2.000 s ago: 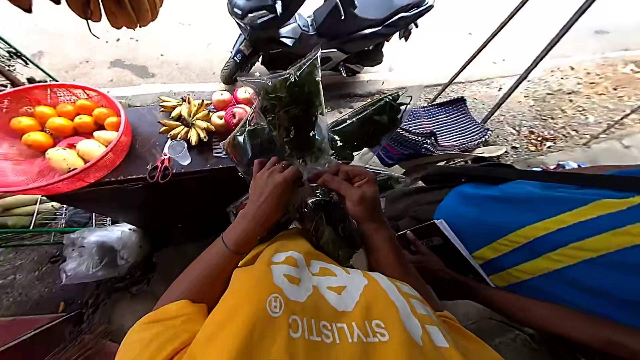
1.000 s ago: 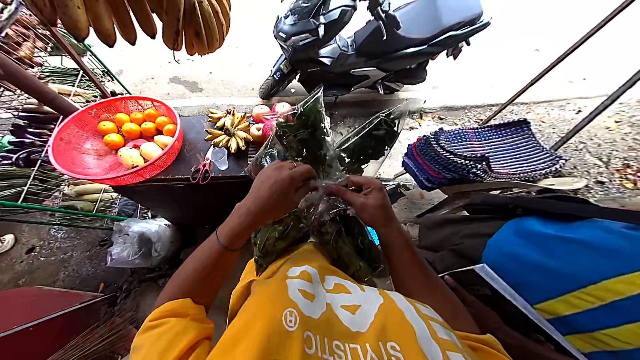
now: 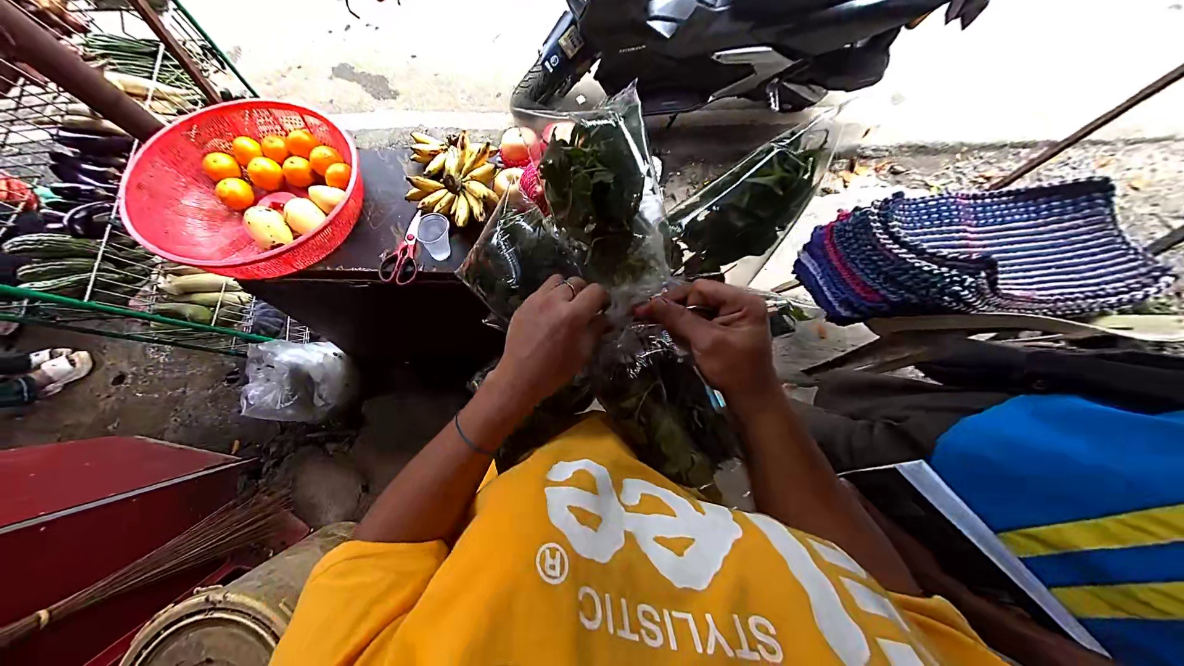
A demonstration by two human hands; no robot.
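Note:
Clear plastic bags of leafy greens (image 3: 592, 180) are bunched in front of my chest, with more filled bags spreading to both sides and below. My left hand (image 3: 560, 328) grips the gathered plastic from the left, its fingers curled. From the right, my right hand (image 3: 717, 328) pinches the same plastic between thumb and fingers. The two hands are close together but apart. Another bag of greens (image 3: 754, 199) slants up to the right. Whether the plastic is knotted between my fingers cannot be seen.
A red plastic basket (image 3: 153, 199) of oranges and mangoes, bananas (image 3: 453, 180), red-handled scissors (image 3: 400, 259) and a plastic cup (image 3: 434, 237) are on the dark table. Woven mats (image 3: 999, 250) lie right, near a seated person in blue (image 3: 1064, 462). A motorcycle (image 3: 740, 55) stands ahead.
My hands stay on the gathered plastic, with small shifts of the fingers. The bags beneath it hang more visibly than two seconds ago. The view has shifted.

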